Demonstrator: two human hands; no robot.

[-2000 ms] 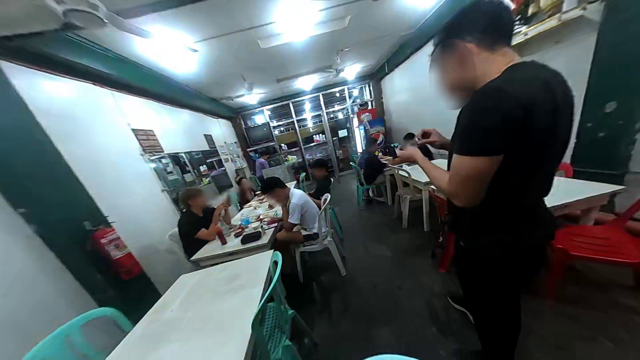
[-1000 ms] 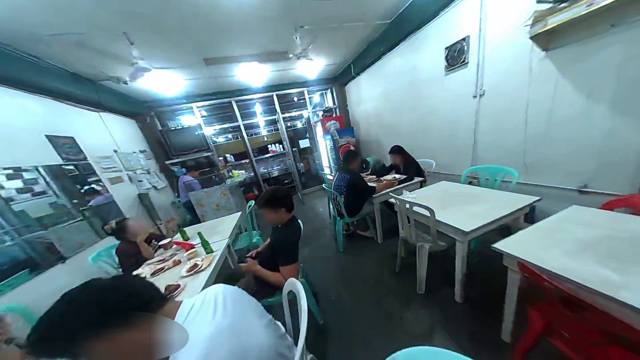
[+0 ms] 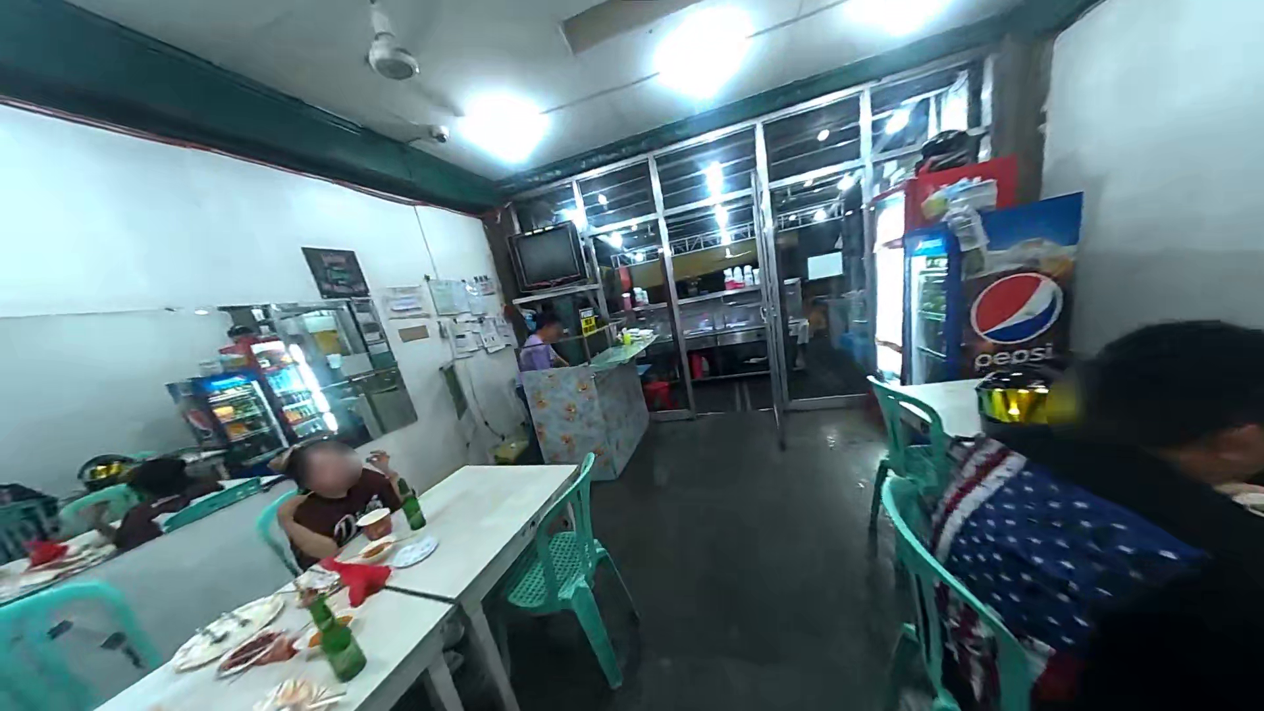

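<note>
Neither my left hand nor my right hand shows in the head view. At the lower left, a white table (image 3: 513, 482) bears plates of food, a green glass bottle (image 3: 339, 642), a second green bottle (image 3: 411, 506), a red cloth (image 3: 359, 581) and a bowl (image 3: 375, 523). A person in a dark shirt (image 3: 348, 513) sits behind it, against the wall. A green plastic chair (image 3: 565, 563) stands at the table's right side.
A dark floor aisle (image 3: 731, 553) runs to a glass door (image 3: 770, 286). A patterned counter (image 3: 591, 415) stands left of it, a person in purple (image 3: 539, 354) behind. Drinks fridges (image 3: 928, 306) stand at the right. A seated person in a blue patterned top (image 3: 1057, 543) fills the lower right.
The view has moved forward through the room, nearer the counter and glass door. The standing person in black, seen two seconds ago at the right, is out of view.
</note>
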